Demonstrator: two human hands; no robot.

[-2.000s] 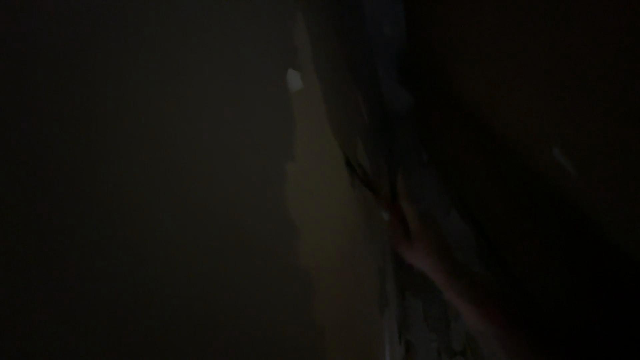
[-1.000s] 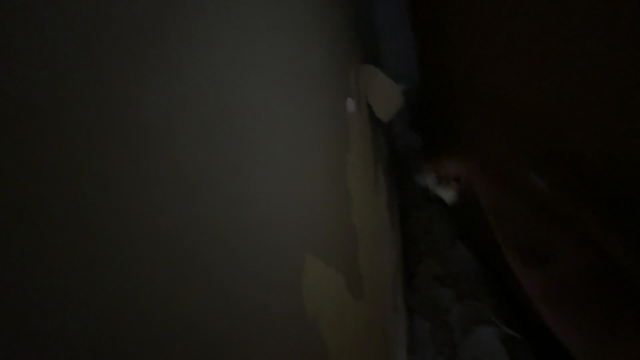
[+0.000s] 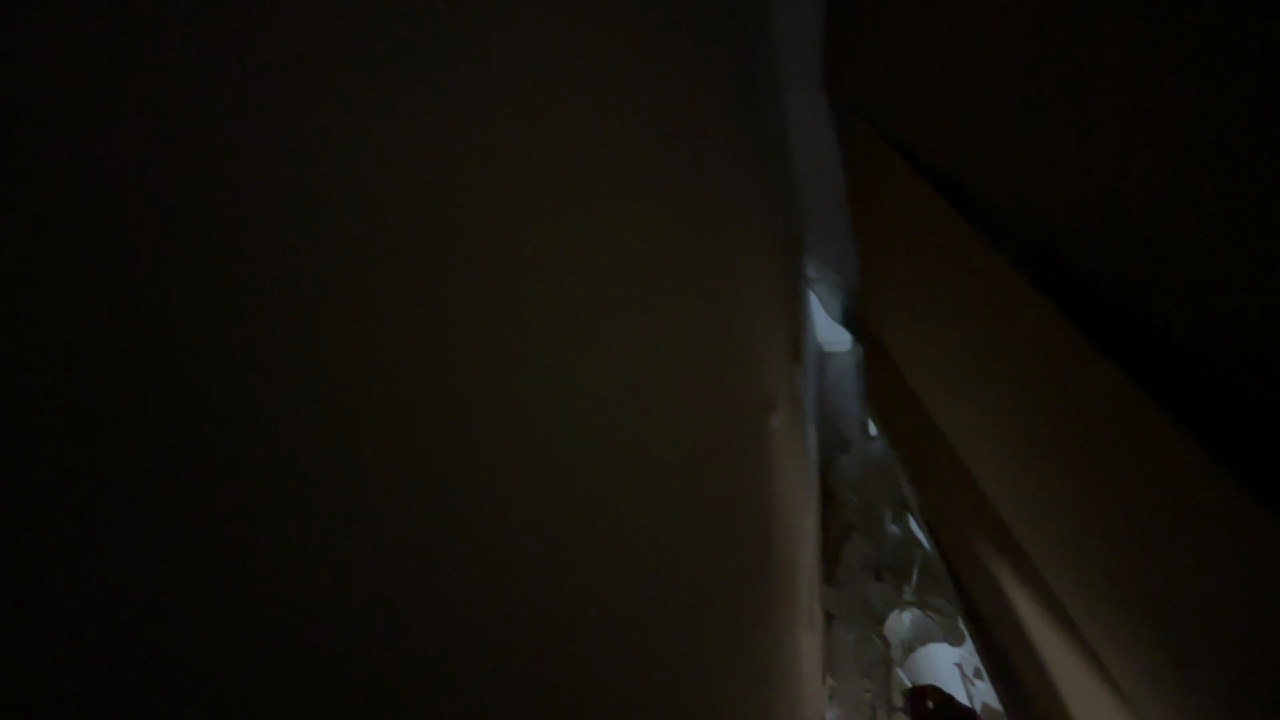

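Note:
The view is very dark. A wall surface (image 3: 600,350) fills the left and middle. Along its right edge runs a narrow strip of floor with scattered pale, flake-like scraps (image 3: 870,560). A larger pale scrap (image 3: 935,665) lies near the bottom. Beside it, at the bottom edge, is a small dark reddish shape that may be part of my right hand; what it holds or touches cannot be made out. My left hand is not in view.
A brown, board-like surface (image 3: 1060,400) slants from the upper middle down to the lower right, bordering the strip of scraps. A bright pale patch (image 3: 830,325) shows in the narrow gap. The far right is too dark to read.
The view has shifted a lot. A hand with a thin dark tool, seen on the right two seconds ago, no longer shows plainly. The yellowish patches on the wall are out of sight.

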